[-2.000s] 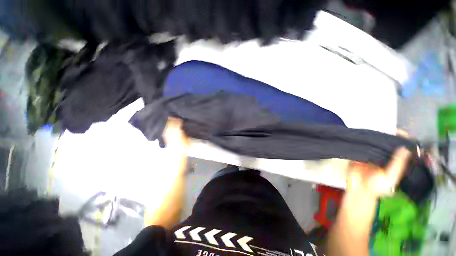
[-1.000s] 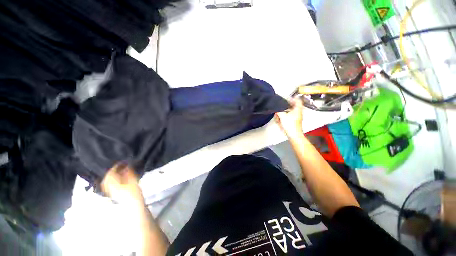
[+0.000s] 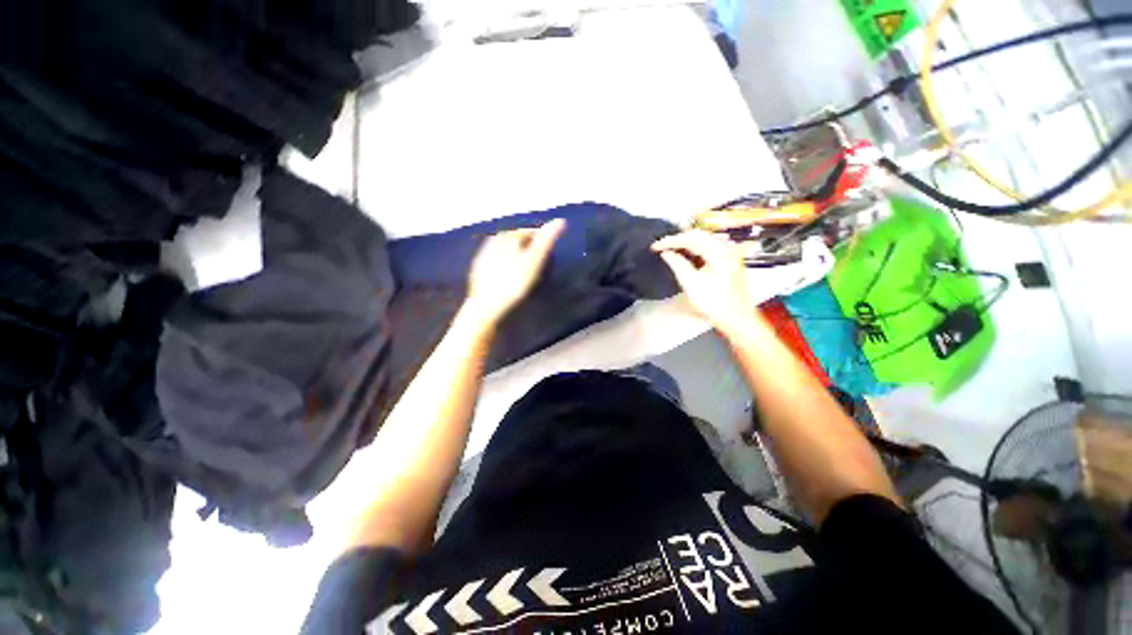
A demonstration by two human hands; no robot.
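Observation:
A black garment (image 3: pixel 279 360) lies over the left part of the navy pressing board (image 3: pixel 453 258), with a narrow part, likely a sleeve, running right along the board to its right end. My right hand (image 3: pixel 705 273) pinches the cloth edge at that right end. My left hand (image 3: pixel 512 267) is over the middle of the board, fingers together; whether it holds any cloth cannot be told. The steam iron (image 3: pixel 757 216), with a tan-orange handle and red rear part, rests just right of my right hand.
The board stands over a white table (image 3: pixel 559 112). Dark garments (image 3: pixel 124 112) hang at upper left. A green bag (image 3: pixel 912 298) hangs at the right, beside blue and red ones. Black and yellow lines (image 3: pixel 934 99) run at upper right. A fan (image 3: pixel 1068 509) stands at lower right.
My left hand has left the garment's lower left and moved right and up to the middle of the board. My right hand stays at the cloth's right end. The view has shifted slightly.

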